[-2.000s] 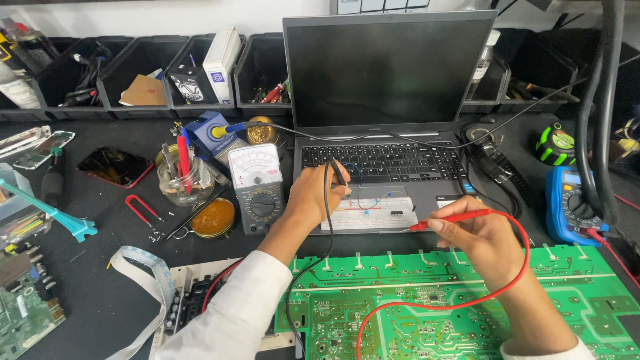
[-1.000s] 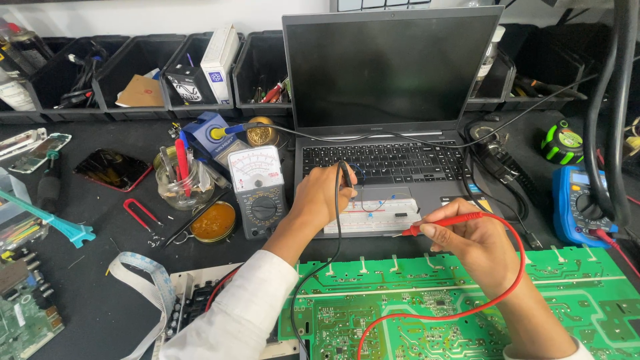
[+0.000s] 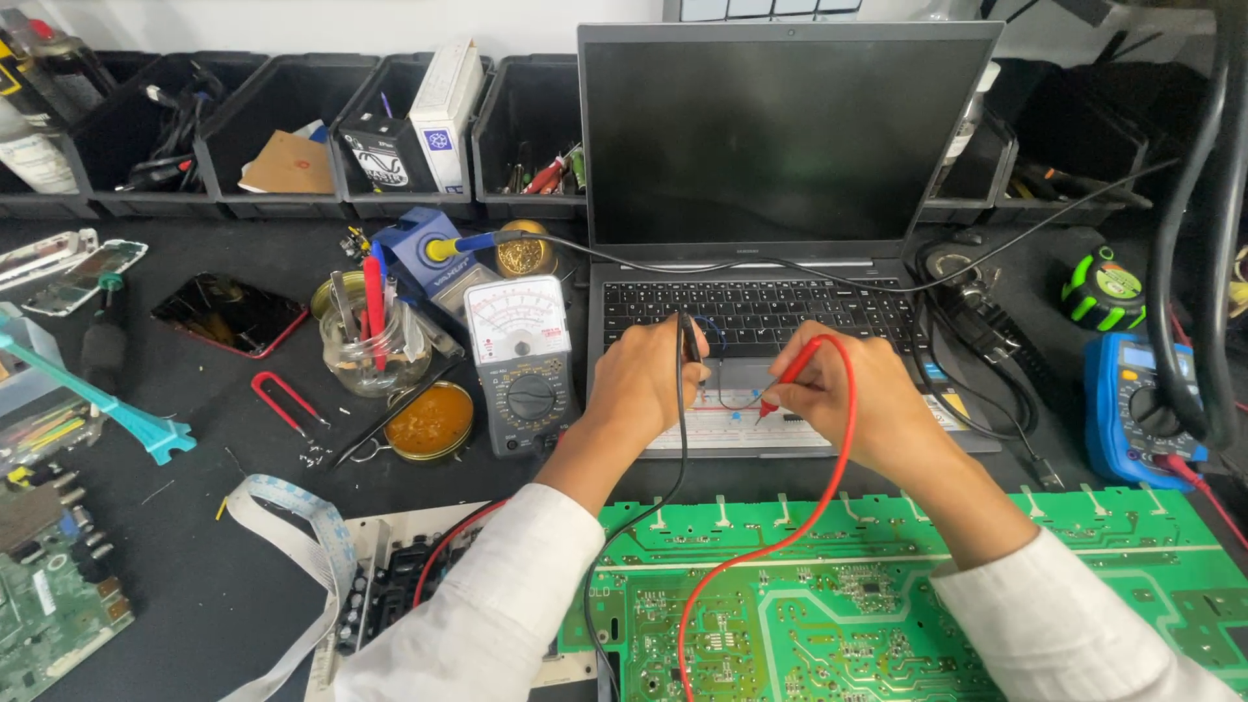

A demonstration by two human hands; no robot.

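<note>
My left hand (image 3: 648, 375) grips the black test probe (image 3: 691, 339) over the left part of a white breadboard (image 3: 721, 438); its tip is hidden. In my right hand (image 3: 843, 390) is the red test probe (image 3: 795, 369), its metal tip pointing down at the breadboard's middle; contact cannot be told. Blue components, thin wires and a black chip (image 3: 798, 417) sit on the breadboard, which lies across the front of an open laptop (image 3: 760, 302). Left of the laptop, an analog multimeter (image 3: 524, 366) leans face up.
A large green circuit board (image 3: 780, 595) spans the front. Further left are a glass jar of tools (image 3: 375, 351), an amber paste tin (image 3: 431, 421) and a smartphone (image 3: 231, 312). A blue digital multimeter (image 3: 1136, 409), a tape measure (image 3: 1104, 290) and hanging black cables (image 3: 1180, 244) occupy the right.
My right hand has moved left with the red probe, from the breadboard's right end to over its middle. My left hand stays near the same place with the black probe.
</note>
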